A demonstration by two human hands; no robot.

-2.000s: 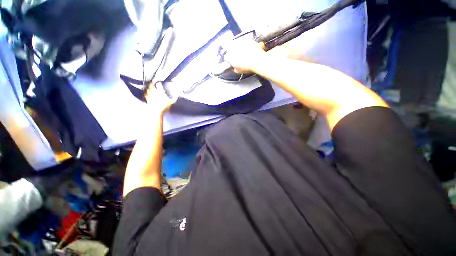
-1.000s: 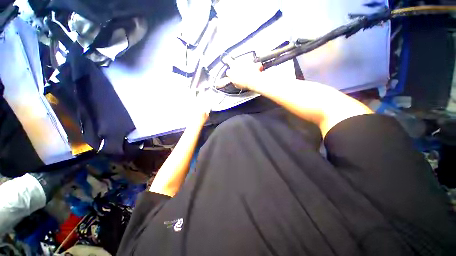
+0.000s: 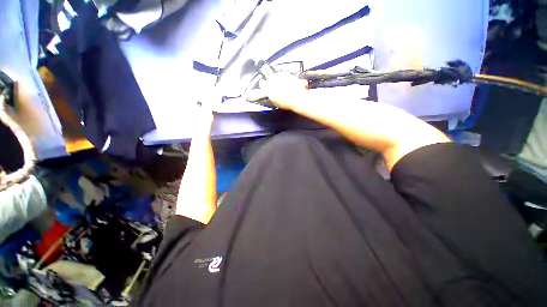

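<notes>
A white garment with narrow dark stripes [image 3: 336, 36] lies on the pale ironing table [image 3: 420, 36]. My right hand [image 3: 282, 87] is closed around the handle of the steam iron [image 3: 258, 95], which rests on the garment close to the table's near edge. The handle is mostly hidden by the hand. My left hand [image 3: 207, 103] is at the garment's left part by the near edge, overexposed, so its fingers and grip are unclear. A dark cloth part [image 3: 288, 120] hangs at the near edge against my front.
The wrapped iron hose [image 3: 384, 77] runs right from the iron, across the table and past its edge. Dark cloth [image 3: 114, 84] hangs over the table's left side. Scraps and a red piece [image 3: 53, 240] lie low on the left. Another person's sleeve [image 3: 21, 207] shows at the left edge.
The iron has moved slightly left over the garment. My left hand has shifted left and away from the iron. More of the striped garment shows, and the hose lies flatter. The view has shifted.
</notes>
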